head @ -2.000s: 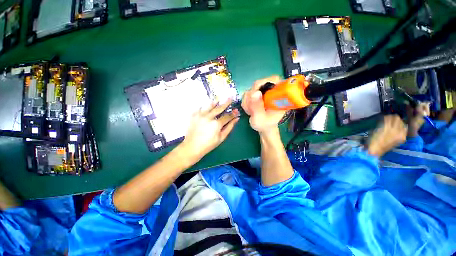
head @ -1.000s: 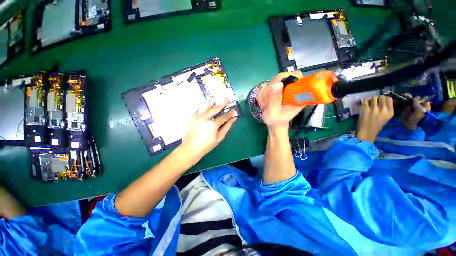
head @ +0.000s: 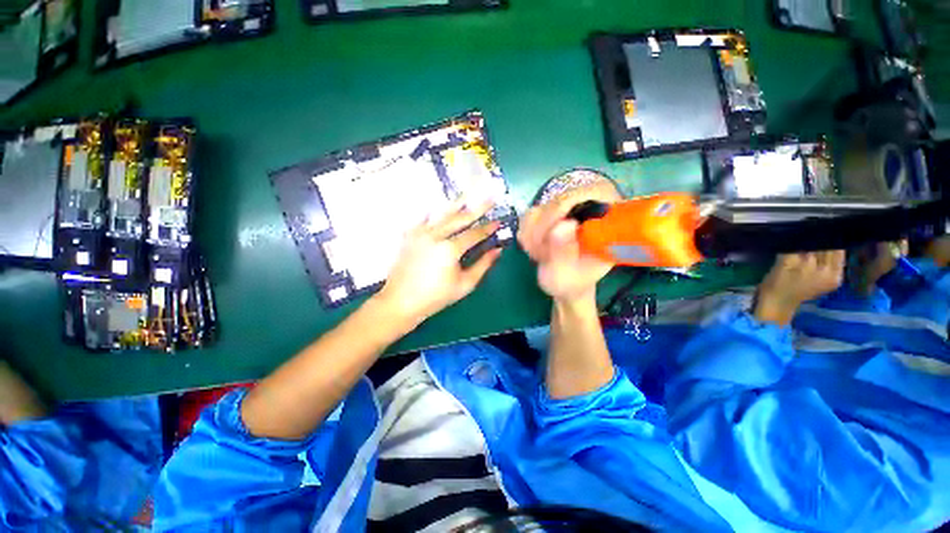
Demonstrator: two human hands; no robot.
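An opened tablet assembly (head: pixel 365 224) lies slightly tilted on the green bench, its battery area bright with glare. My left hand (head: pixel 432 265) rests on its lower right part, fingers spread towards the board end. My right hand (head: pixel 568 250) holds the orange electric screwdriver (head: pixel 646 229), its cable end pointing right. The hand is just right of the tablet and partly covers the round screw dish (head: pixel 575 184). The screwdriver tip is hidden by the hand or blurred.
Stacked tablet assemblies (head: pixel 125 208) are at left. A single opened tablet (head: pixel 677 94) lies at upper right, and others along the far edge. A binder clip (head: pixel 635 310) is at the near bench edge. A neighbouring worker's hand (head: pixel 802 279) is at right.
My right hand and the screwdriver moved right from beside the tablet to the dish, then slightly back left. The left hand stays on the tablet. The whole view has shifted a little.
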